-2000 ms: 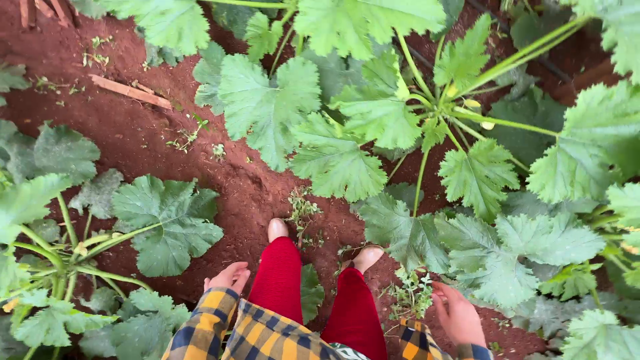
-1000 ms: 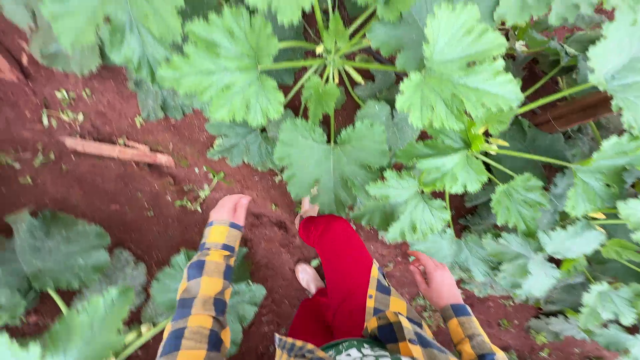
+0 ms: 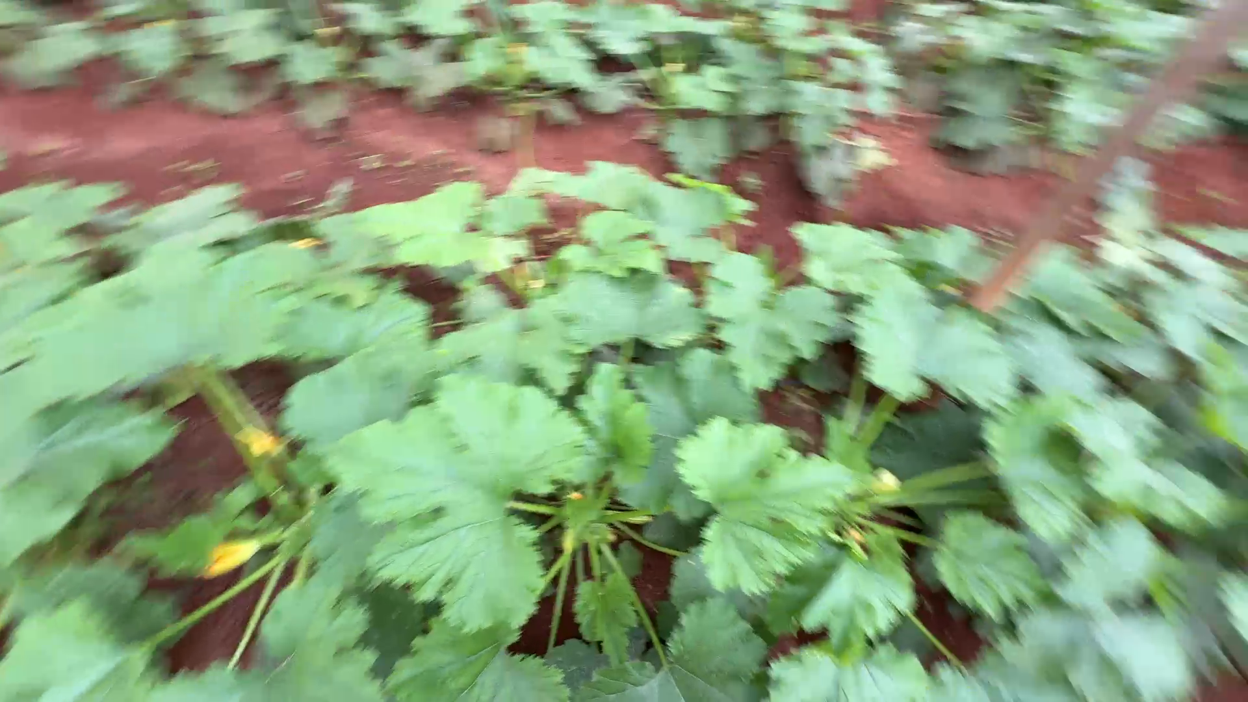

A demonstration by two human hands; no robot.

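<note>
Neither my left hand nor my right hand shows in the head view now. Broad-leaved squash plants fill most of it, with a leafy plant at the lower middle and another plant to its right. A yellow squash blossom hangs low at the left, and a smaller yellow blossom sits above it on a thick stem. The picture is blurred, so fine details of the stems cannot be told.
A slanting wooden pole stands among the leaves at the upper right. Behind the near plants runs a strip of red soil, and beyond it grows another row of squash plants.
The view has swung up and away from my feet to the plant rows. Both hands, the checked sleeves and the red trousers, seen one second ago, are out of view.
</note>
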